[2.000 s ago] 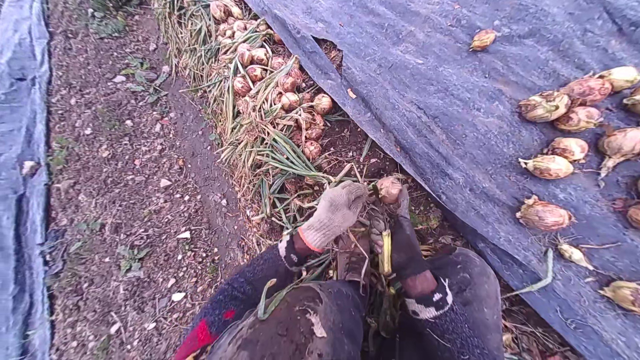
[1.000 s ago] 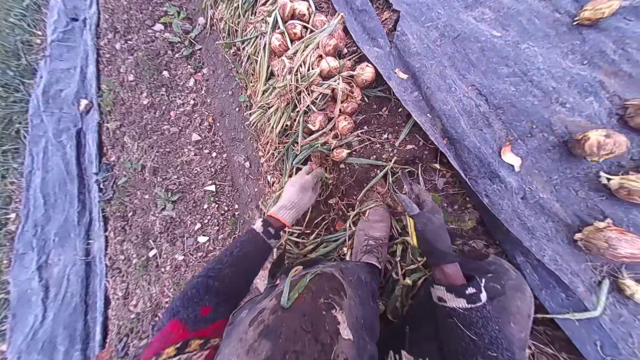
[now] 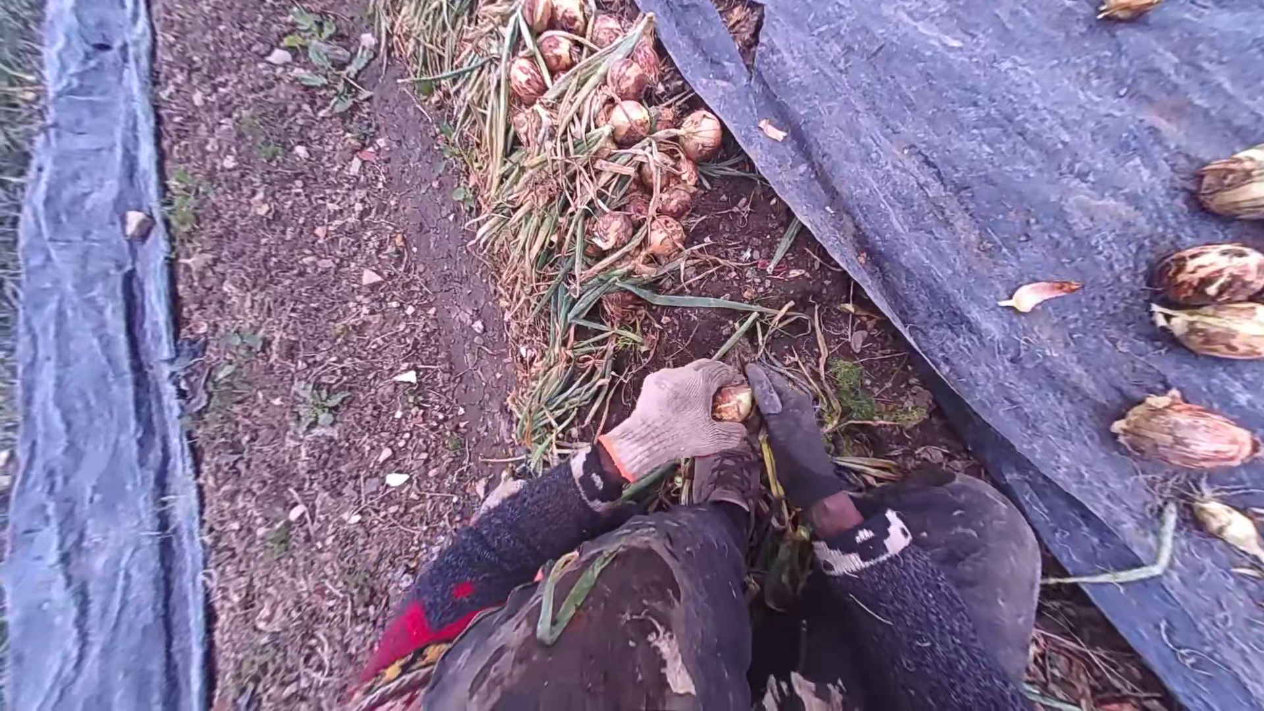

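Note:
My left hand [image 3: 681, 415], in a pale knitted glove with an orange cuff edge, is closed around a small onion [image 3: 733, 403] above my boot. Close against the onion's right side is my right hand [image 3: 793, 430], in a dark grey glove; whether it grips anything is hidden by its own fingers. Ahead of my hands lies a pile of onions [image 3: 629, 122] with long drying leaves [image 3: 553, 207]. Loose green leaves [image 3: 691, 301] lie just beyond my left hand.
Dark ground-cover fabric [image 3: 938, 178] spreads on the right, with several onions [image 3: 1185, 432] and a loose piece of skin [image 3: 1040, 294] on it. A soil path [image 3: 316, 395] with stones runs on the left, beside another fabric strip [image 3: 89, 395]. My boot [image 3: 727, 479] is below my hands.
Two seconds ago both hands were at a larger onion; one second ago that onion was gone and they were apart, the left reaching toward the pile. Now they are together at a small onion.

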